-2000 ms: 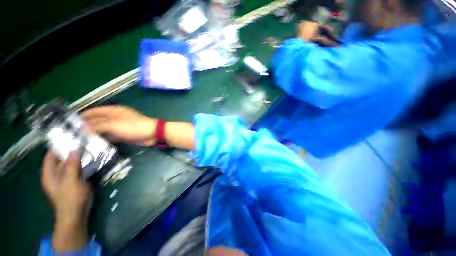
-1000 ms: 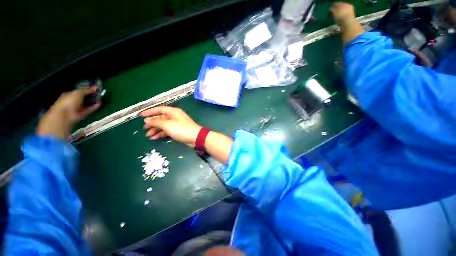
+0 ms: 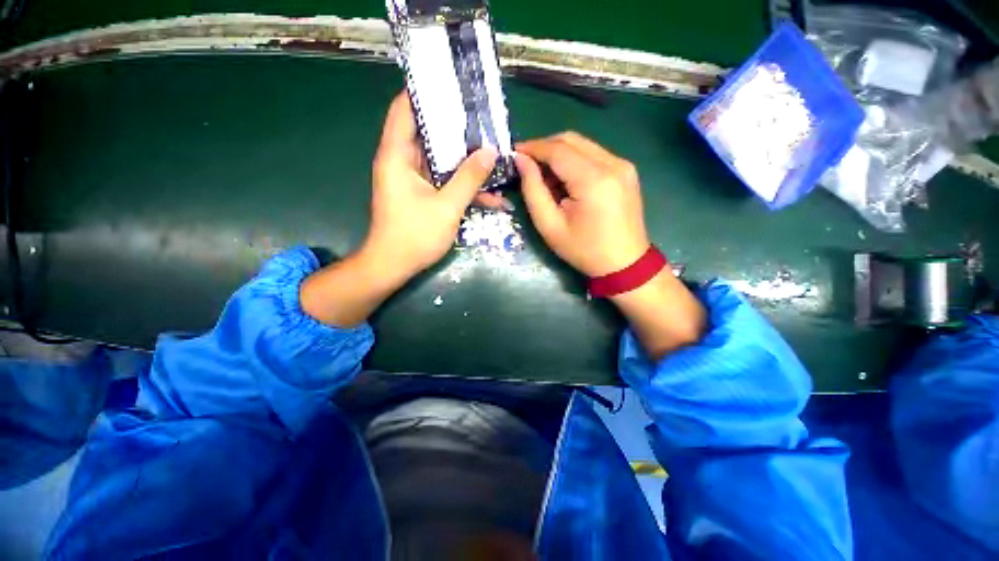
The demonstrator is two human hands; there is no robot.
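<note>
An open phone unit [image 3: 455, 93] with a black edge, pale battery area and dark stripe is held above the bench. My left hand [image 3: 422, 203] grips its lower end, thumb on top near the lower edge. My right hand [image 3: 581, 197], with a red wristband, has thumb and index finger together at the phone's lower right corner; whether a small piece is between them cannot be seen. A pile of small white pieces [image 3: 490, 232] lies on the bench just below the phone, partly hidden by my fingers.
A blue bin [image 3: 835, 99] of white bits stands at the upper right, beside clear plastic bags [image 3: 898, 68]. A metal spool-like fixture [image 3: 929, 289] is at the right. A worn pale rail [image 3: 613, 68] runs behind the phone. A neighbour's blue sleeve [image 3: 951, 405] shows at the lower right.
My left hand was over the belt with a dark unit and now holds the open phone at centre. My right hand has come to its lower corner. The view has turned.
</note>
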